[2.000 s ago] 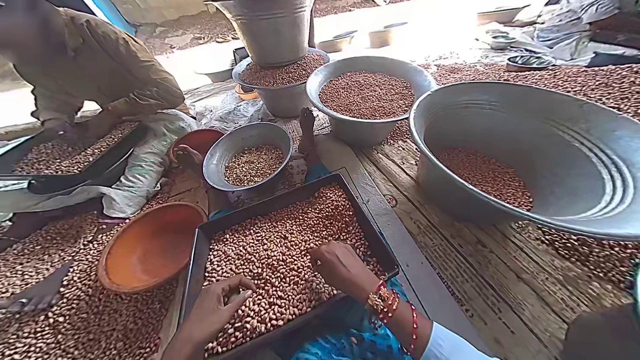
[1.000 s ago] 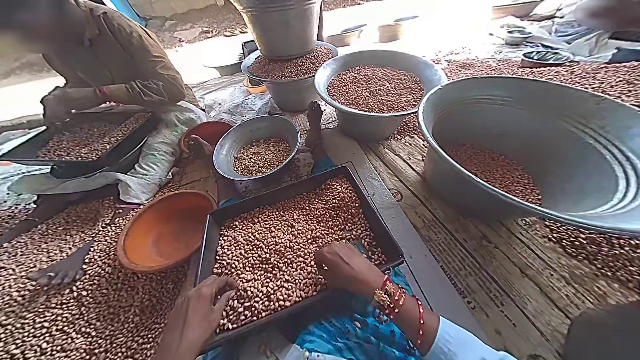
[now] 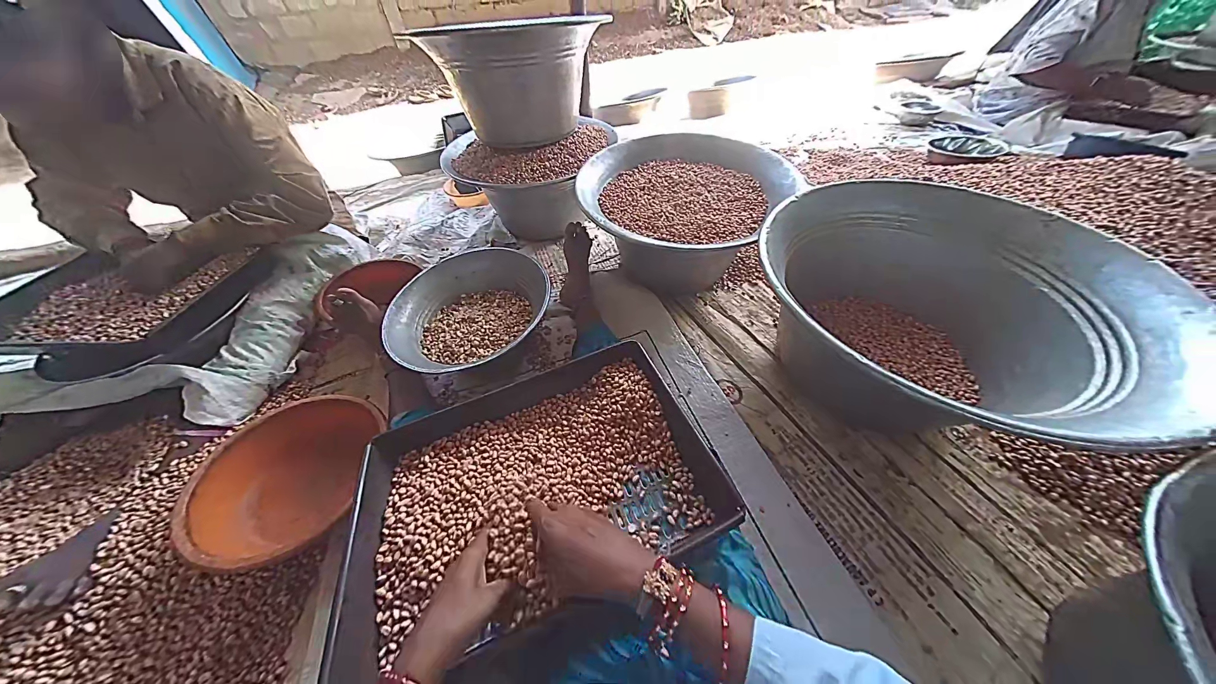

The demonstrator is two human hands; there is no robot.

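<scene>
A dark rectangular tray full of reddish-brown nuts lies across my lap. Both hands are in the nuts near its front edge. My left hand is at the lower middle, fingers curved against the heap. My right hand, with beaded bracelets at the wrist, faces it from the right, fingertips close to the left one's. Nuts are gathered between the two palms; how firmly either hand holds them is hidden. Right of my right hand, the tray's bluish bottom shows through thinly spread nuts.
An orange bowl stands left of the tray, a small metal basin beyond it. Larger basins of nuts and a wide tilted basin stand right on wooden boards. Another person works over a tray at left.
My right hand has moved left across the tray toward my left hand, and nuts are now bunched between them. A patch of tray bottom has come into sight at the right.
</scene>
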